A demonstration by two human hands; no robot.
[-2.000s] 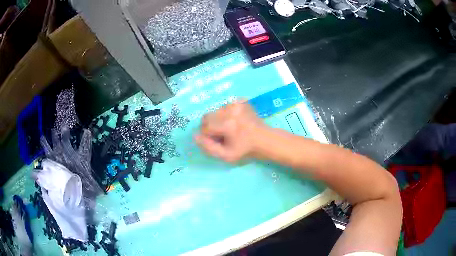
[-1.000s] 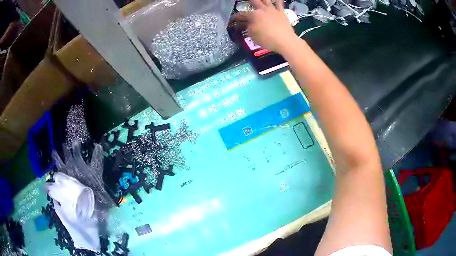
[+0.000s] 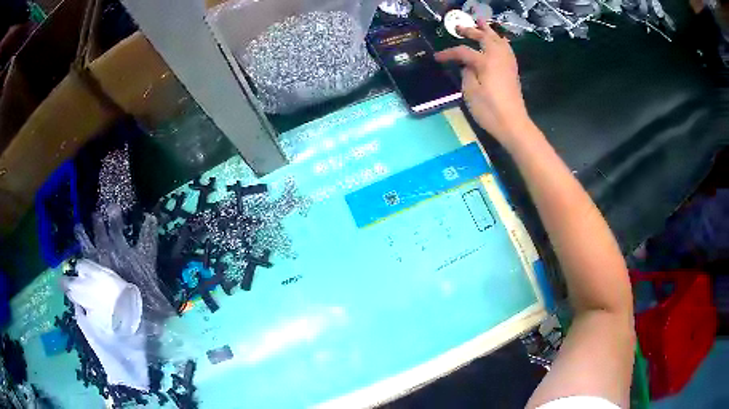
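A smartphone (image 3: 417, 70) with a mostly dark screen lies at the back edge of the turquoise mat (image 3: 384, 295). My right hand (image 3: 489, 78) is over the phone's right side, bare, with its fingers apart and one finger pointing at the screen. It holds nothing; whether the finger touches the screen I cannot tell. My left hand is not in view.
Black plastic brackets (image 3: 212, 299) and screws (image 3: 248, 228) lie on the mat's left, by a white cloth (image 3: 108, 311) and a clear glove (image 3: 132, 248). Behind stand a metal post (image 3: 212, 76), a bag of screws (image 3: 308, 60) and a blue bin (image 3: 57, 214). A red stool (image 3: 679, 331) is at right.
My right hand has gone from above the mat's middle to the phone, then shifted to its right side with fingers spread. The phone screen has changed from a pink and red panel to mostly dark.
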